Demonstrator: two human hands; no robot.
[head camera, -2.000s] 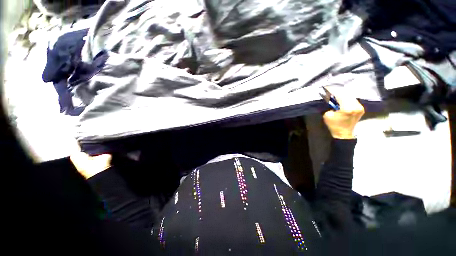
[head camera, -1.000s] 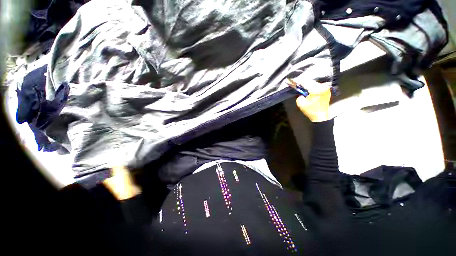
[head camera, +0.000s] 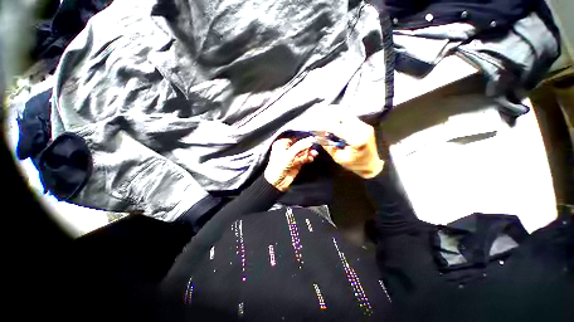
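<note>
The garment (head camera: 220, 126) lies with its crumpled pale grey inside up and dark navy edging along its near and right sides. My left hand (head camera: 289, 162) holds the near dark edge between its fingers. My right hand (head camera: 359, 149) is shut around thread snips (head camera: 333, 139), mostly hidden, with a metal tip and a bluish part showing. The snips' tip is at my left fingertips, at the edge. A dark round cuff opening (head camera: 66, 165) ends a grey tube at the left. Any loose thread is too fine to see.
A navy garment with pale snap buttons (head camera: 466, 14) and grey pieces (head camera: 522, 47) lie at the upper right. A white box or bag (head camera: 478, 163) is below right, with dark fabric (head camera: 481, 239) under it. The white table (head camera: 434, 83) shows beside the garment.
My left hand has moved right from the left end of the edge to beside my right hand. My right hand has moved slightly left and down. The dark cuff opening now shows at the left.
</note>
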